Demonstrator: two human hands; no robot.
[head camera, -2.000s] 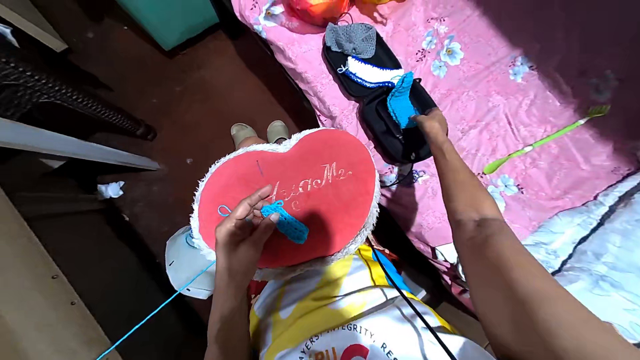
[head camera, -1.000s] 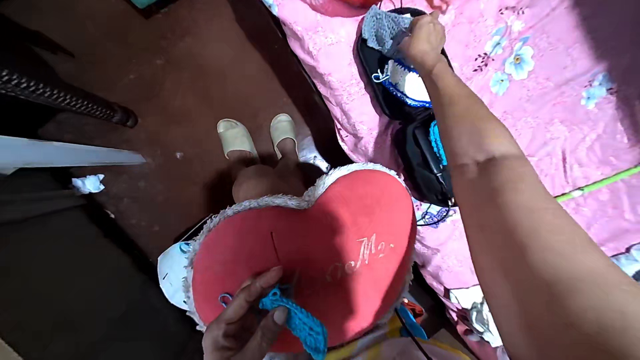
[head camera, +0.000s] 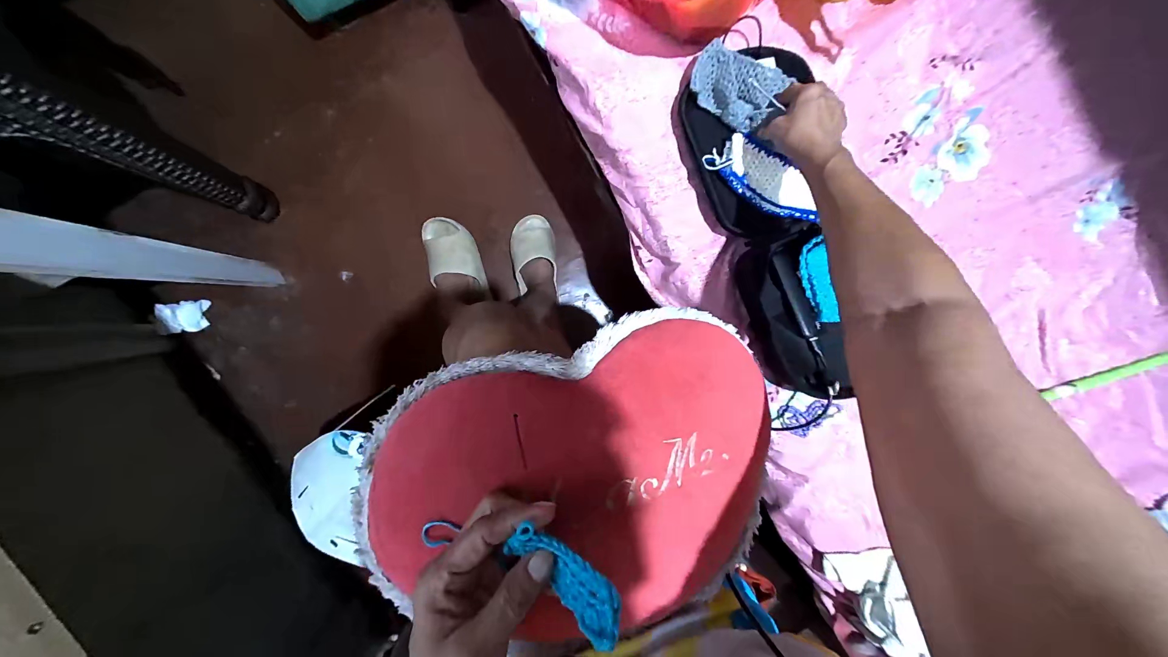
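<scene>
My left hand (head camera: 484, 575) pinches a small blue crocheted piece (head camera: 579, 589) above a red heart-shaped cushion (head camera: 675, 392) with white fluffy trim, which lies on my lap. A dark, thin needle or hook (head camera: 520, 442) rests on the cushion. My right hand (head camera: 808, 120) reaches to an open black zip case (head camera: 707, 182) on the bed and holds the edge of a grey crocheted piece (head camera: 735, 84); its fingertips are partly hidden. Below it in the case is a white and grey crocheted piece with blue edging (head camera: 771, 182). Another blue crocheted piece (head camera: 818, 278) is partly behind my forearm.
A pink floral bedsheet (head camera: 967, 237) covers the bed at right, with a green stick-like object (head camera: 1109, 374) on it. Beside the cushion at left is a white container or bag (head camera: 319, 497). A white bar (head camera: 137, 248) and a dark woven-textured furniture part (head camera: 128, 146) stand at left.
My right hand has moved from the blue piece in the case's near half to the grey piece in its far half. My left hand keeps the blue piece. The view has shifted.
</scene>
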